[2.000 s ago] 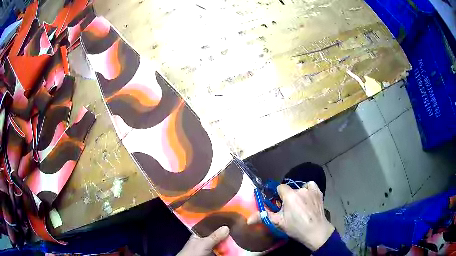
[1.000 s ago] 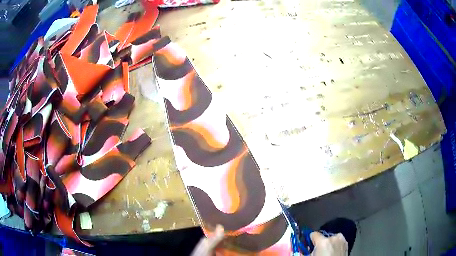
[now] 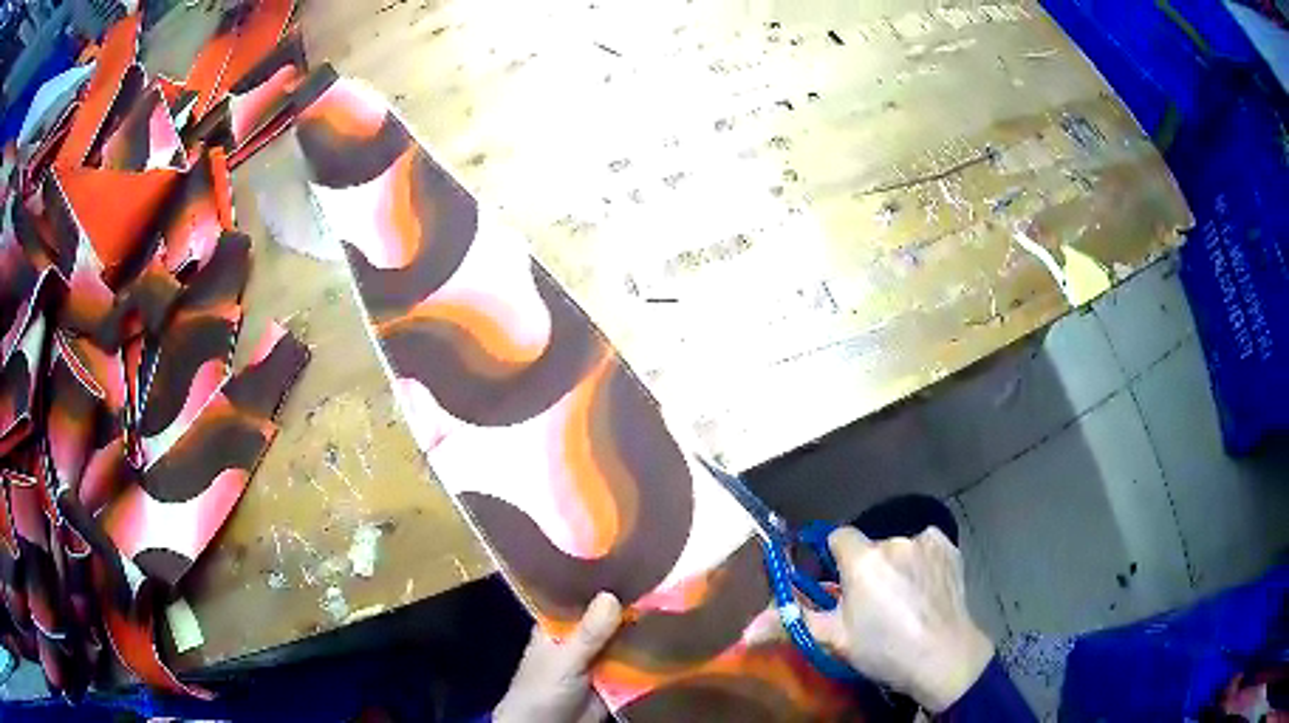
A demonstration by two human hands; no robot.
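Note:
A long printed fabric strip (image 3: 566, 466) in brown, pink, orange and white lies from the wooden table over its front edge towards me. My left hand (image 3: 563, 664) grips the strip's left edge, thumb on top. My right hand (image 3: 905, 614) holds blue-handled scissors (image 3: 795, 586) at the strip's right edge. The blades point up and left, near the table edge. Whether they are cutting cannot be told. The strip's lower end is cut off by the picture's edge.
A tangled heap of printed pieces (image 3: 134, 198) covers the left of the wooden table (image 3: 905, 325). A pale yellow scrap (image 3: 1084, 276) lies near the right edge. Blue containers (image 3: 1244, 311) stand at the right and lower right (image 3: 1152, 664). A dark shoe (image 3: 912, 520) and tiled floor show below.
Since one second ago, the view has shifted, so the table, heap and strip sit further left and up. Both hands show more fully. The left hand still grips the strip and the right still holds the scissors.

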